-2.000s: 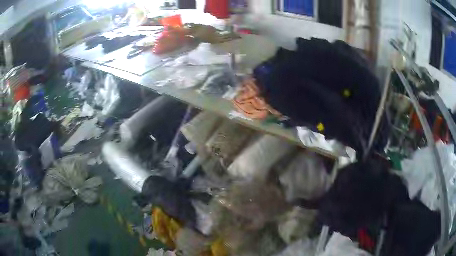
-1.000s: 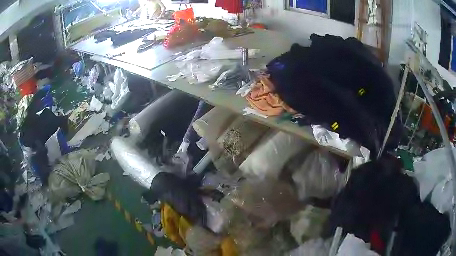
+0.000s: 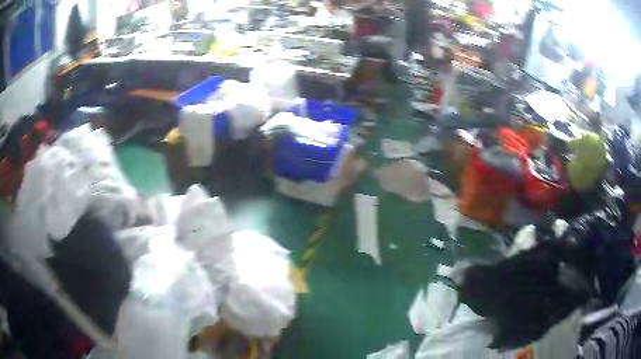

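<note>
Neither of my hands is in view. The frame is blurred. Nearest in front are several large white plastic bags (image 3: 259, 284) heaped at the lower left, beside a black cloth pile (image 3: 91, 270). A blue crate (image 3: 309, 151) with white material on top stands beyond them on a pale box. At the right, orange-red crates (image 3: 485, 186) hold dark and orange items. A black heap (image 3: 520, 284) lies at the lower right.
The green floor (image 3: 344, 308) runs forward between the heaps, with yellow-black tape (image 3: 316, 238) and pale scraps (image 3: 367, 228) on it. Another blue and white crate (image 3: 199, 126) stands at the left. Long cluttered tables (image 3: 232, 52) cross the back.
The view has swung to another part of the workshop. The cutting table with the dark cloth pile and the rolls under it are gone from view; crates, white bags and an aisle now show.
</note>
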